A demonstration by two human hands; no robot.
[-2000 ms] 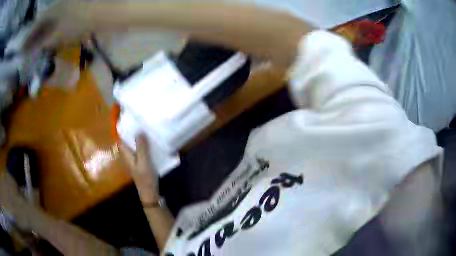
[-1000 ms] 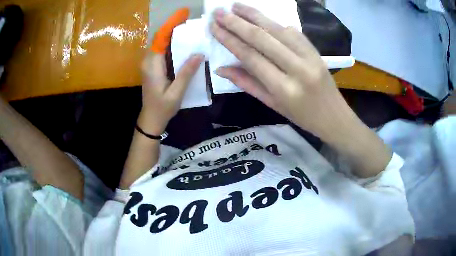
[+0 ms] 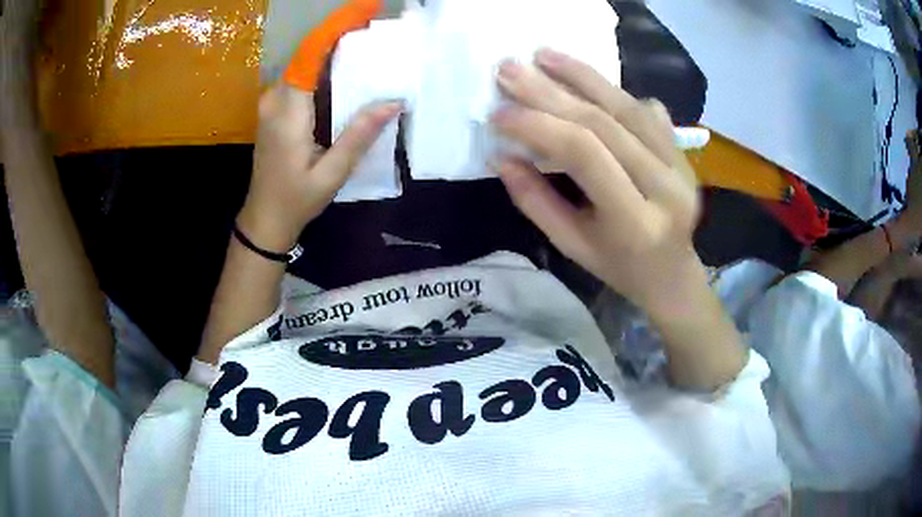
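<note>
The white security camera point(image 3: 566, 35) lies at the top centre, its top cut off by the picture's edge, with its black end point(image 3: 662, 71) to the right. My left hand point(image 3: 313, 151), with an orange finger cot point(image 3: 334, 40) on one finger, grips the narrower white block point(image 3: 364, 81) at the left end. My right hand point(image 3: 607, 151) is on the housing with curled fingers and is slightly blurred. A soft, whitish patch left of its fingertips may be a cloth; whether the fingers hold it cannot be told. A white strip's tip shows beyond that hand.
The orange-brown bench point(image 3: 162, 81) runs along the top left, with a pale grey mat beside the camera. A white sheet point(image 3: 789, 101) covers the right side, near a red item point(image 3: 804, 207). Another person's arm point(image 3: 61, 232) is at far left; another person's sleeve point(image 3: 849, 374) is at right.
From two seconds ago, my right hand has come from the far upper left onto the camera. Over the last second it has slid right across the housing; my left hand keeps its grip.
</note>
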